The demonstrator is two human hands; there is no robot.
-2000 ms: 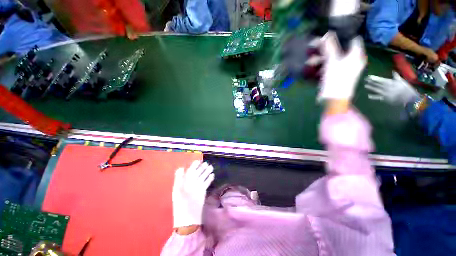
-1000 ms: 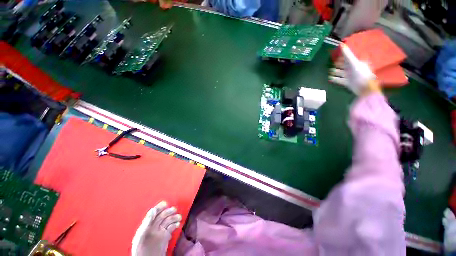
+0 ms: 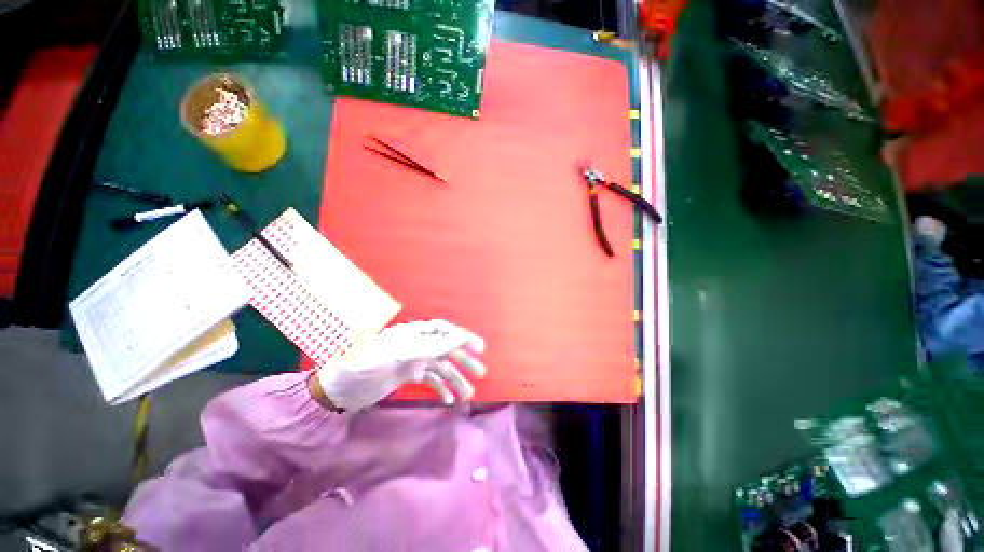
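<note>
My left hand (image 3: 405,361), in a white glove, is over the near edge of the red mat (image 3: 507,248), fingers apart and holding nothing. My right hand is not in view. Side cutters (image 3: 610,205) with black handles lie on the mat's right part. Tweezers (image 3: 405,159) lie on its upper left part. A green circuit board (image 3: 406,52), striped side up, overlaps the mat's far left corner. A second board (image 3: 212,26) lies left of it.
A yellow cup (image 3: 250,135) of small parts, marker pens (image 3: 162,215), a sheet with red dots (image 3: 313,286) and a printed form (image 3: 156,297) lie left. The green conveyor (image 3: 734,323) at right carries several boards (image 3: 825,173). A person's blue sleeve (image 3: 950,307) shows far right.
The view has swung left, from the conveyor to the bench. The cup, papers and pens have come into view. My right hand, earlier reaching over the conveyor, has left the picture. My left hand stays empty.
</note>
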